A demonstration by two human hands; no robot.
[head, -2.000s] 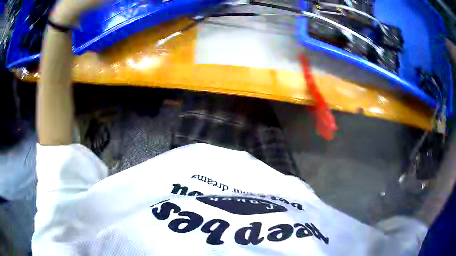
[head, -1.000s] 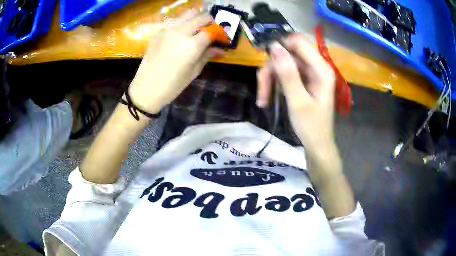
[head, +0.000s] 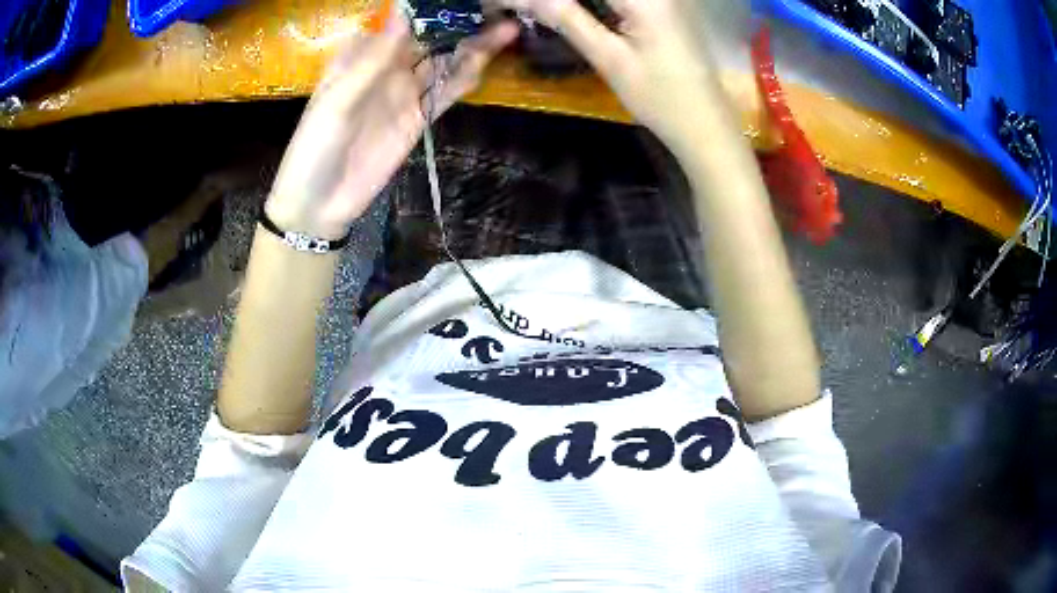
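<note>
A small dark unit, likely a camera housing [head: 450,21], is at the top edge of the view, over the bench edge. My left hand [head: 369,127] holds it from the left, palm turned up, with a bit of orange at a fingertip. My right hand [head: 632,46] reaches to its right side; its fingertips are partly cut off by the top edge and what they grip cannot be told. A thin cable lead [head: 434,174] hangs from the unit down onto my white shirt.
The bench edge [head: 232,70] is yellow-orange. A red strap-like item [head: 794,162] hangs over it at right. A blue tray [head: 985,127] with dark parts is at right, with leads [head: 1014,249] hanging off. Blue trays [head: 58,52] stand at left. Another person's pale sleeve [head: 75,313] is at left.
Both hands have come in from the sides and moved up to the bench edge. The white-faced square part and dark unit seen apart a second ago are no longer separately visible.
</note>
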